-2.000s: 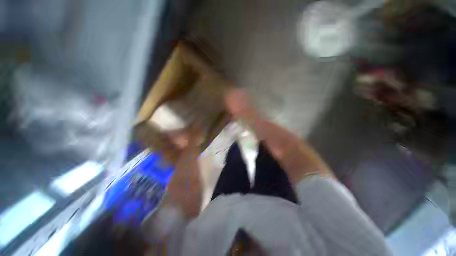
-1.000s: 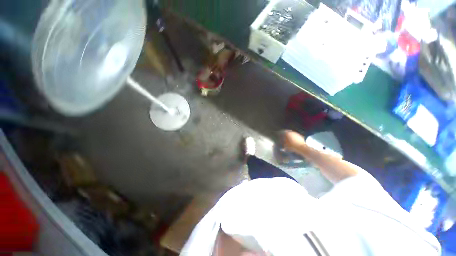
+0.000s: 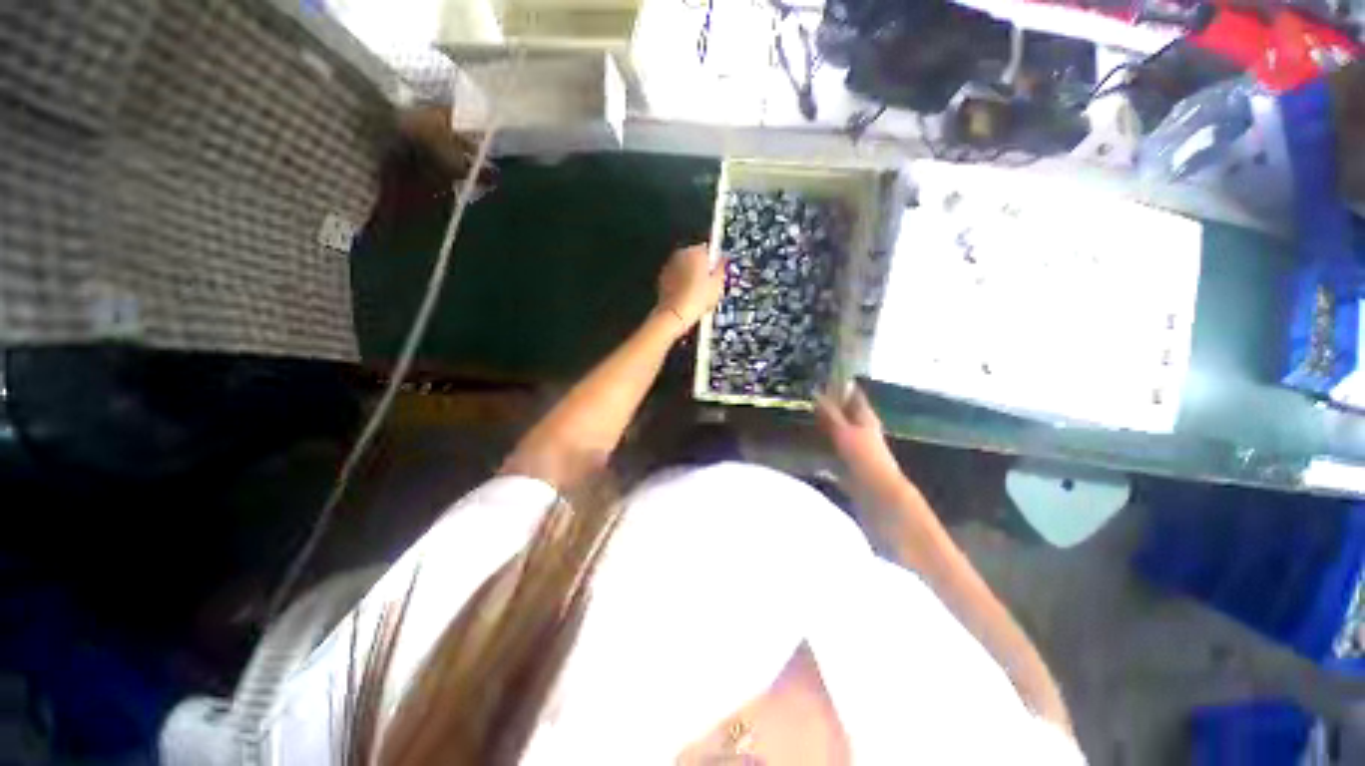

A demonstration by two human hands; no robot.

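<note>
An open cream parts box [image 3: 782, 400] stands on the green bench top in front of me, filled with small shiny dark metal parts [image 3: 771, 299]. My left hand [image 3: 692, 285] is at the box's left wall, its fingers on the rim. My right hand [image 3: 849, 419] is at the box's near right corner, touching it; its fingers are partly blurred. A white parts tray or stack of trays [image 3: 1037, 299] lies to the right of the box, with a few small dark pieces dotted on it.
A checked cloth [image 3: 180, 180] hangs at the left. Black devices with cables [image 3: 958, 68] lie on the back ledge. A blue bin [image 3: 1325, 322] with metal parts is at the far right. A stool seat [image 3: 1067, 501] and large blue bins [image 3: 1257, 561] are below the bench edge.
The view has swung from the floor and carton to the bench. Both hands are now at the cream box; a second ago only my right hand showed, low near the stool.
</note>
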